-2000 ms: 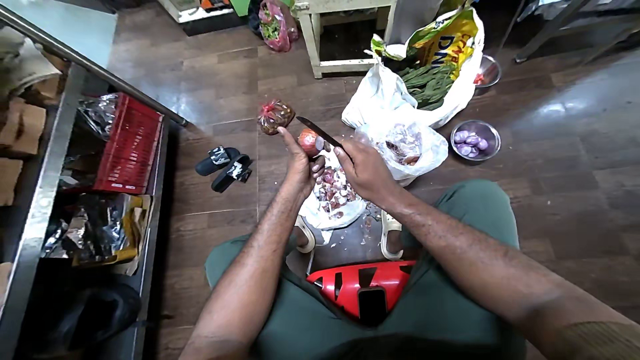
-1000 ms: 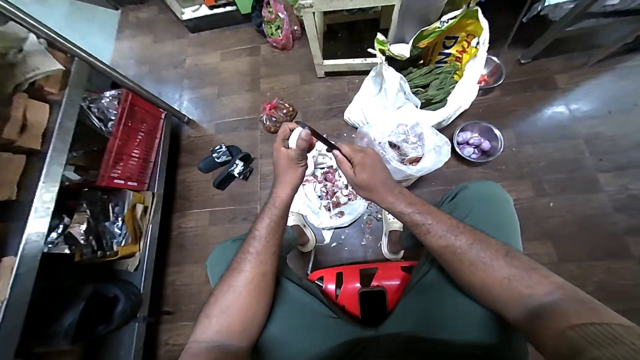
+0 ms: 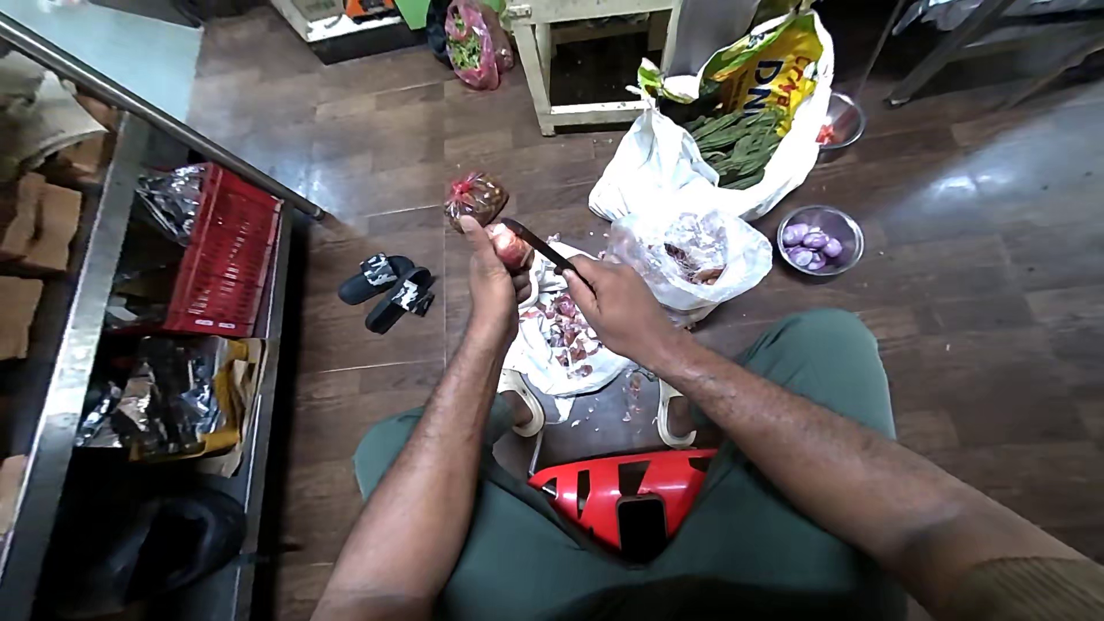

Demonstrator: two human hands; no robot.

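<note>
My left hand (image 3: 494, 280) holds a reddish onion (image 3: 510, 246), its thumb along the onion's left side. In my right hand (image 3: 619, 306) is a knife (image 3: 539, 246) with a dark blade, whose tip lies at the upper right of the onion. Below both hands, a white plastic bag (image 3: 535, 349) is spread on the floor with onion skins and pieces (image 3: 569, 341) on it. To its right stands an open translucent bag (image 3: 742, 259) with dark contents. Further right, a steel bowl (image 3: 820, 269) holds several peeled purple onions (image 3: 808, 245).
A white sack (image 3: 647, 164) with long green vegetables (image 3: 736, 147) stands behind, a second bowl (image 3: 849, 121) beside it. Black slippers (image 3: 398, 297) and a tied bag (image 3: 476, 197) lie left. A metal shelf (image 3: 86, 319) with a red crate (image 3: 226, 259) borders the left; a red plastic stool (image 3: 595, 479) is between my legs.
The onion in my left hand shows its reddish side again; one second ago a pale surface faced up there. The knife has stayed in my right hand.
</note>
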